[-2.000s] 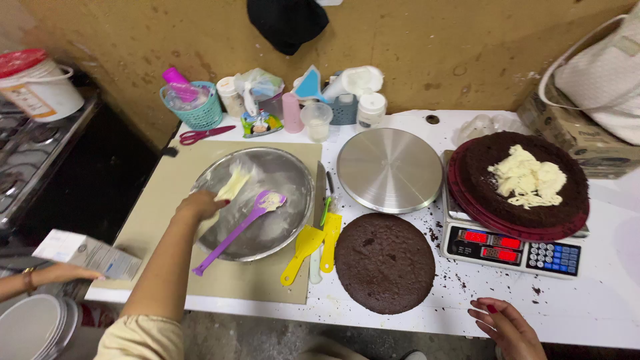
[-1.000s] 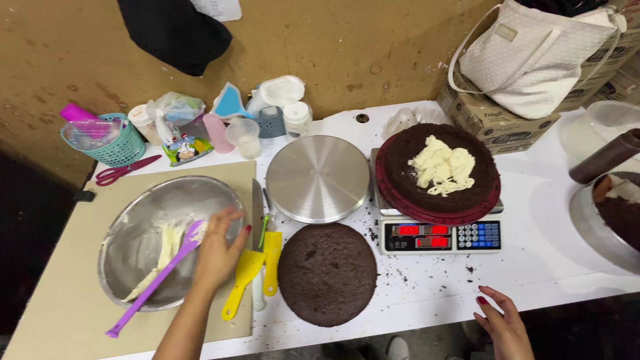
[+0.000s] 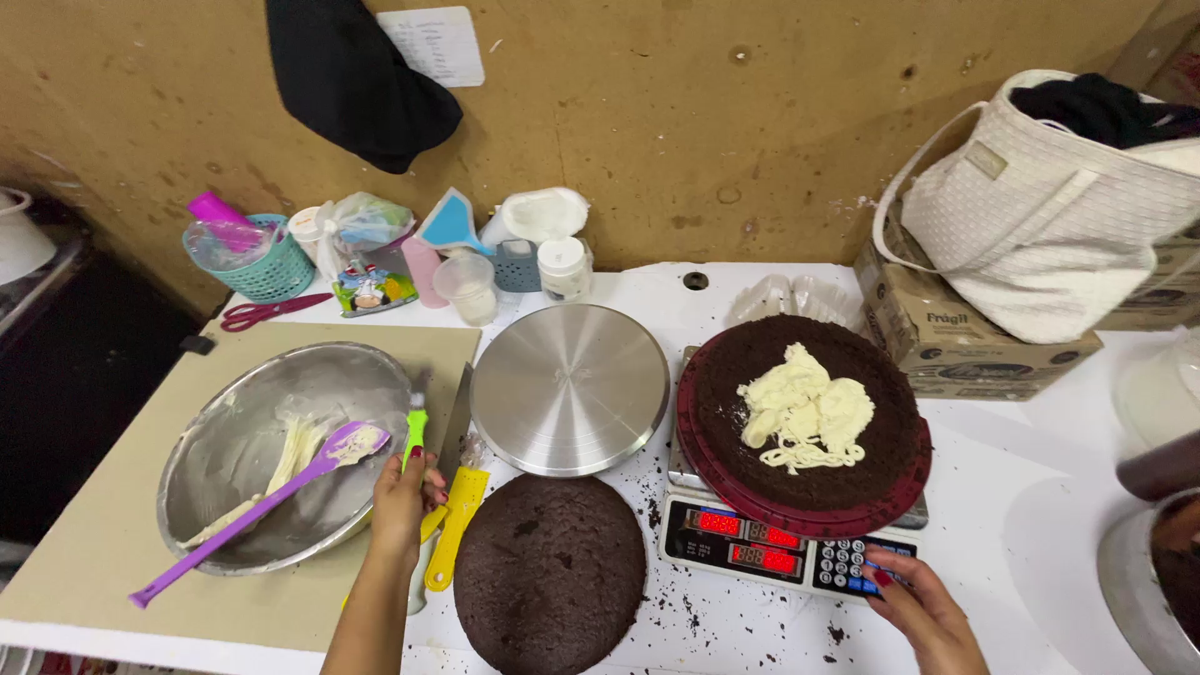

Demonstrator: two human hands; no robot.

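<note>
My left hand (image 3: 405, 502) pinches the green handle of a small brush (image 3: 416, 427), bristles up, beside the rim of a steel bowl (image 3: 272, 375). A purple spatula (image 3: 253, 516) smeared with cream rests across the bowl. Yellow scrapers (image 3: 457, 530) and a knife (image 3: 457, 412) lie by that hand. My right hand (image 3: 914, 600) is at the keypad of a digital scale (image 3: 731, 553), holding nothing; whether it touches is unclear. On the scale, a dark red round base (image 3: 914, 487) bears a chocolate cake layer (image 3: 731, 375) topped with pale cream (image 3: 811, 412). Another chocolate layer (image 3: 553, 572) lies between my hands.
Behind the loose layer is a round metal turntable (image 3: 570, 389). Along the wall stand a teal basket (image 3: 267, 267), tubs and a blue funnel-like item (image 3: 455, 223); red-handled scissors (image 3: 272, 311) lie nearby. A white bag (image 3: 1031, 206) sits on cardboard boxes (image 3: 975, 337) at right. Dark crumbs dot the table.
My left hand has left the bowl and taken hold of the green brush. My right hand has moved up to the scale's keypad. The view has swung right.
</note>
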